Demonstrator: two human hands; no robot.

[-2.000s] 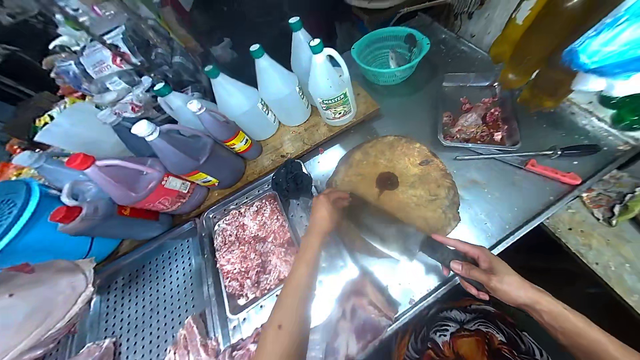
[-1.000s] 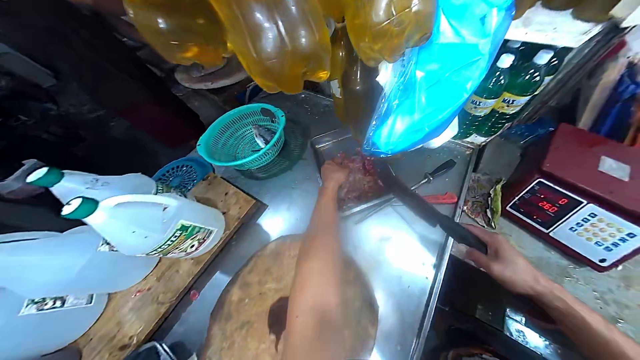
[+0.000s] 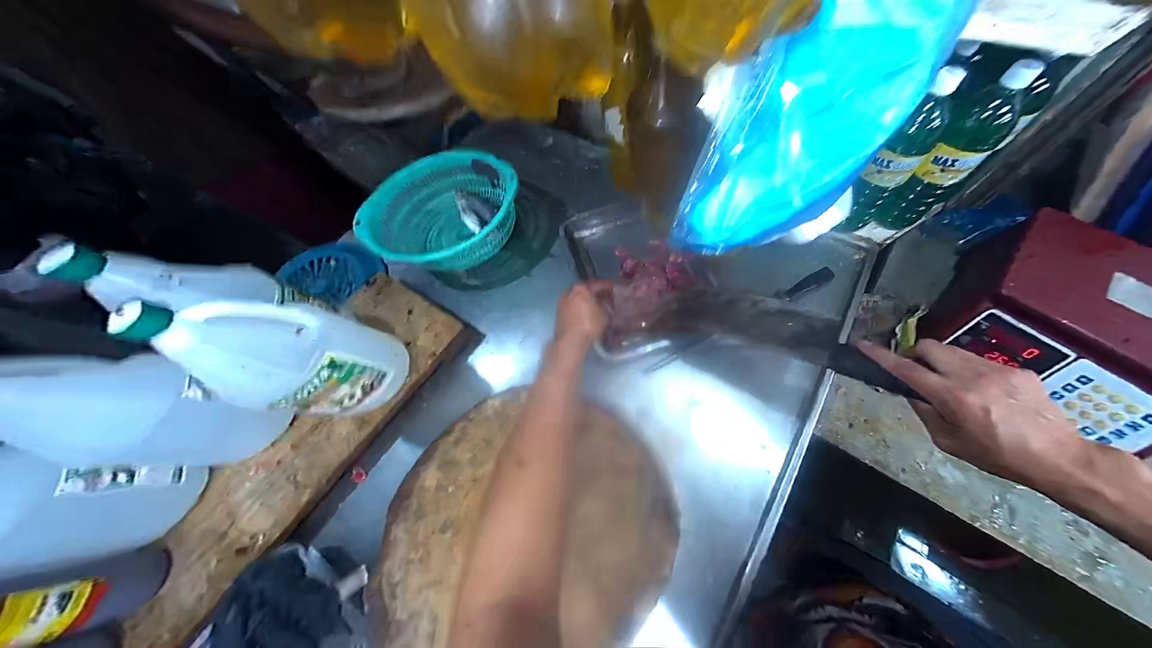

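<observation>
My right hand [image 3: 981,396] grips the black handle of a cleaver [image 3: 765,326], whose broad blade reaches left over a metal tray [image 3: 589,236]. Chopped raw meat [image 3: 650,283] lies in that tray, partly covered by the blade. At the tray's left side is my left hand [image 3: 585,310], blurred, against the edge of the meat; whether its fingers hold any is unclear. My left forearm crosses above a round wooden chopping block [image 3: 441,504]. Just beyond the blade the dark handle of a tool [image 3: 807,283] shows on the metal table.
A green plastic basket [image 3: 436,256] stands behind the block. Plastic jugs [image 3: 270,355] line a wooden board [image 3: 270,495] at left. Yellow-filled bags [image 3: 513,54] and a blue plastic bag [image 3: 810,117] hang overhead. A red digital scale [image 3: 1080,288] and green bottles [image 3: 967,144] are at right.
The view has swung right. My left hand has gone from the chopping block to the meat tray, and my right hand has carried the cleaver from the block to over that tray.
</observation>
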